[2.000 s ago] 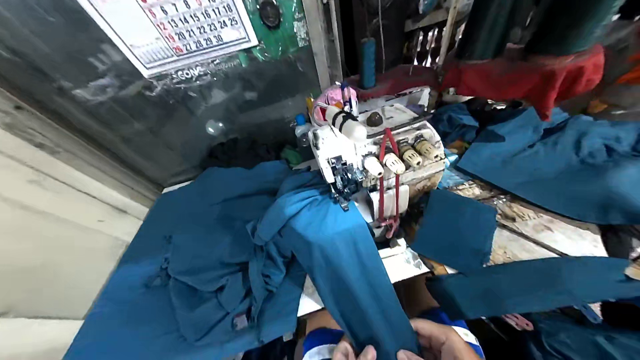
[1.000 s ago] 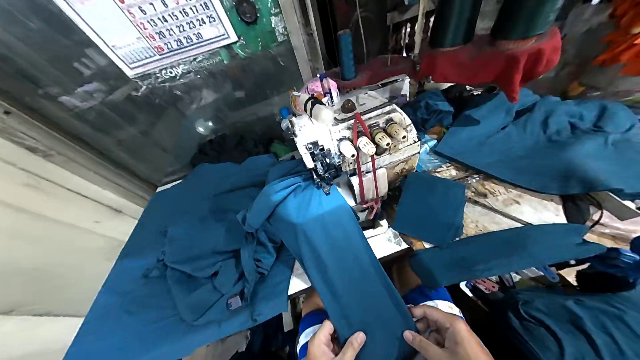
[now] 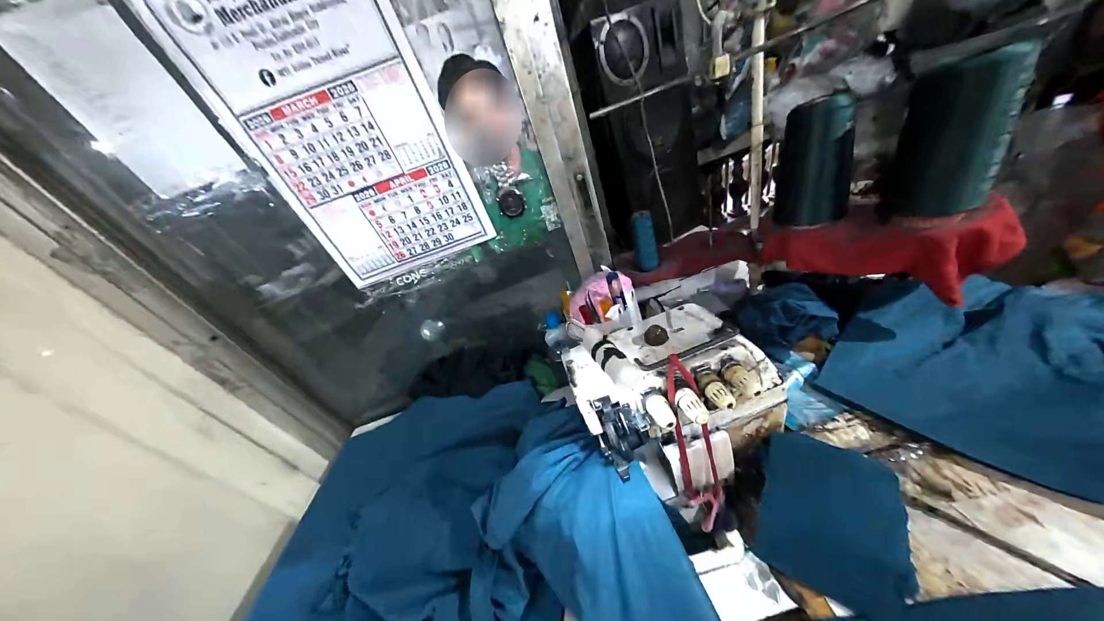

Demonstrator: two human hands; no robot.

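Note:
Neither of my hands shows in the head view. A white overlock sewing machine (image 3: 681, 371) stands at the centre, with several cream tension dials and a red cord looped over its front. Blue fabric (image 3: 604, 535) runs from under the machine's needle area down to the bottom edge of the view. More of the blue fabric lies bunched to the left of the machine. A cut blue fabric piece (image 3: 832, 517) rests on the worn table to the right of the machine.
Large dark green thread cones (image 3: 815, 159) stand on a red cloth (image 3: 897, 246) at the back right. A small blue thread spool (image 3: 644, 241) is behind the machine. Blue cloth (image 3: 975, 388) lies at the right. A calendar (image 3: 345, 138) hangs on the left panel.
The view has tilted upward. Both hands, which held the blue fabric strip near the bottom edge in the earlier frames, are out of view.

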